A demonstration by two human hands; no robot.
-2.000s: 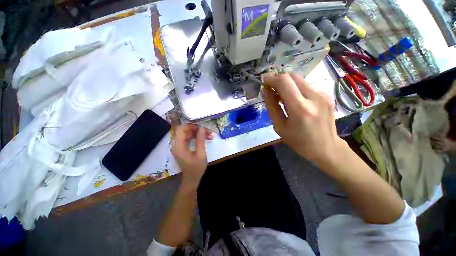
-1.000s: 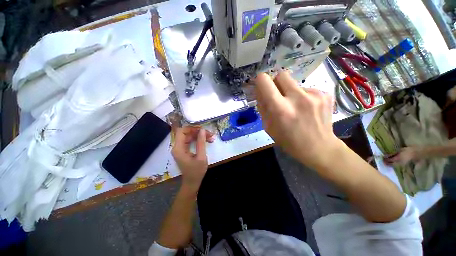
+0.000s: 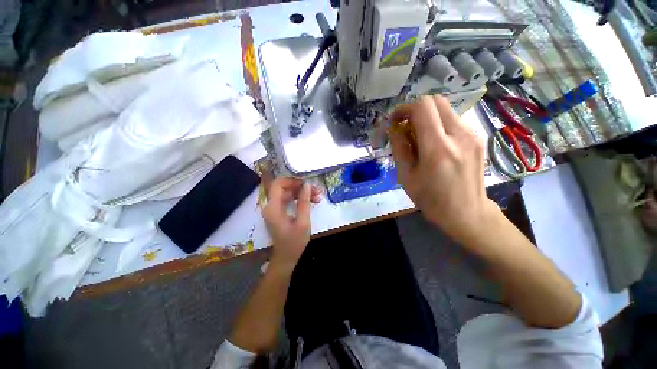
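The overlock machine [image 3: 383, 54] stands on the white table, its needle area [image 3: 358, 119] dark and greasy. My right hand [image 3: 441, 162] is at the right of the needle area, fingers curled around a small yellowish handle, likely the screwdriver [image 3: 409, 132], mostly hidden by the fingers. Its tip cannot be made out. My left hand [image 3: 289, 212] rests at the table's front edge, left of the blue block [image 3: 362, 179], thumb and fingertips close together; whether something tiny is pinched there cannot be told. The presser foot arm [image 3: 302, 108] stands swung out left over the shiny cloth plate [image 3: 283, 66].
A black smartphone [image 3: 209, 204] lies left of my left hand, beside a heap of white fabric pieces [image 3: 137, 144]. Scissors [image 3: 520, 148], dark red handles [image 3: 520, 109] and a blue-handled tool [image 3: 571, 99] lie right of the machine. Olive-beige fabric [image 3: 612, 216] is on the side table [image 3: 558, 216].
The whole view has shifted, so the machine appears further right. My right hand has turned and the yellowish handle shows more. The other person's hand at the olive fabric has moved, and the fabric lies differently.
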